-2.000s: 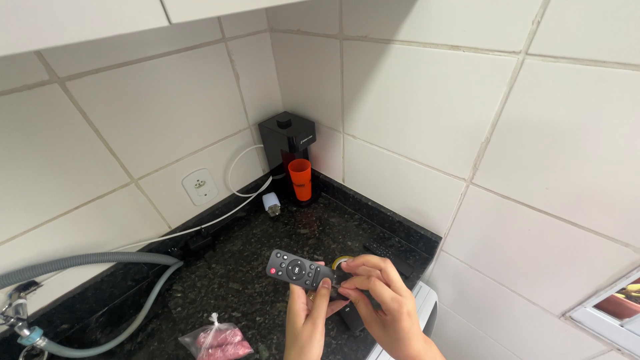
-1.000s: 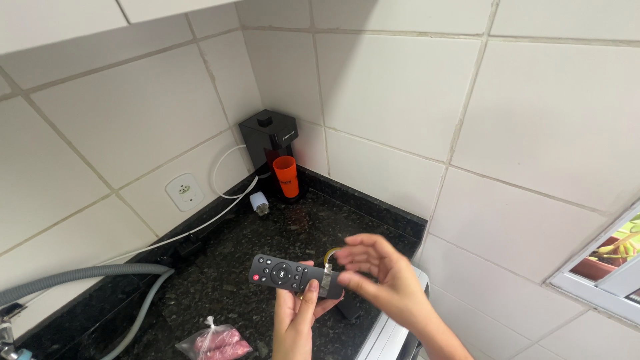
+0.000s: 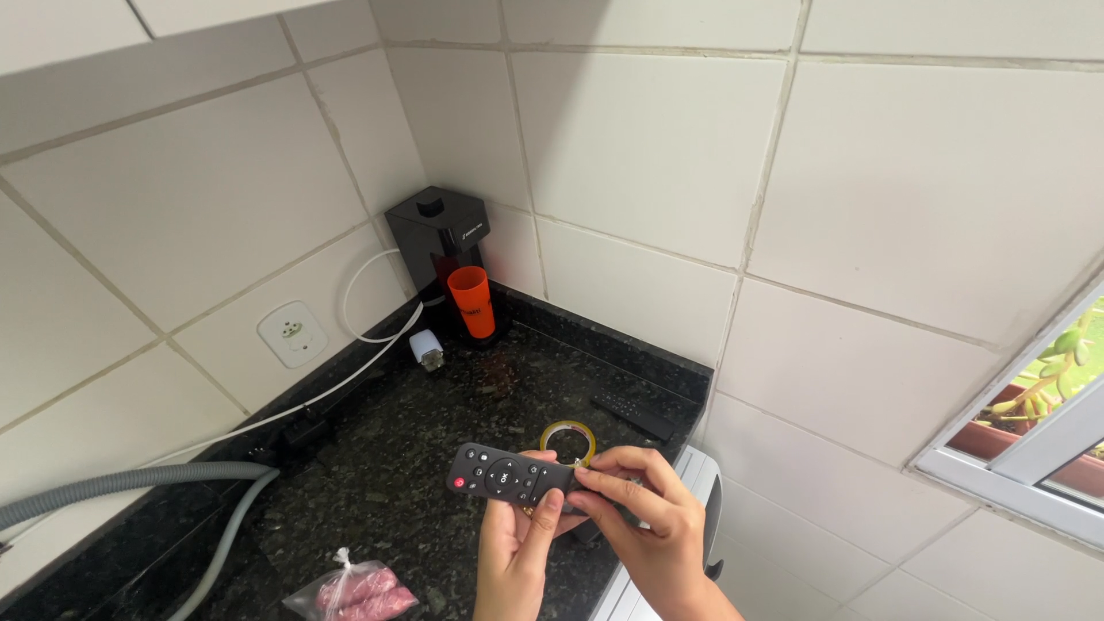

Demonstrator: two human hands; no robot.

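Observation:
A black remote control [image 3: 504,477] with a red button lies across the fingers of my left hand [image 3: 520,543], its thumb pressed on the lower edge. My right hand [image 3: 642,517] has its thumb and fingertips at the remote's right end, pinching there; a small shiny bit shows between them, too small to name. Just behind the hands a roll of yellow tape [image 3: 568,426] rests on the black granite counter. Further back right lies another dark remote control [image 3: 634,416]. The underside of the held remote is hidden.
An orange cup [image 3: 471,304] stands at a black countertop dispenser [image 3: 438,226] in the corner. Near it lies a small white and clear object [image 3: 426,349]. A knotted plastic bag of pink meat [image 3: 360,593] is at the front, beside a grey hose [image 3: 147,481]. A white appliance [image 3: 694,483] adjoins the counter.
My right hand, apart from the remote with loosely spread fingers one second ago, has come back to its right end. My left hand has kept hold of the remote.

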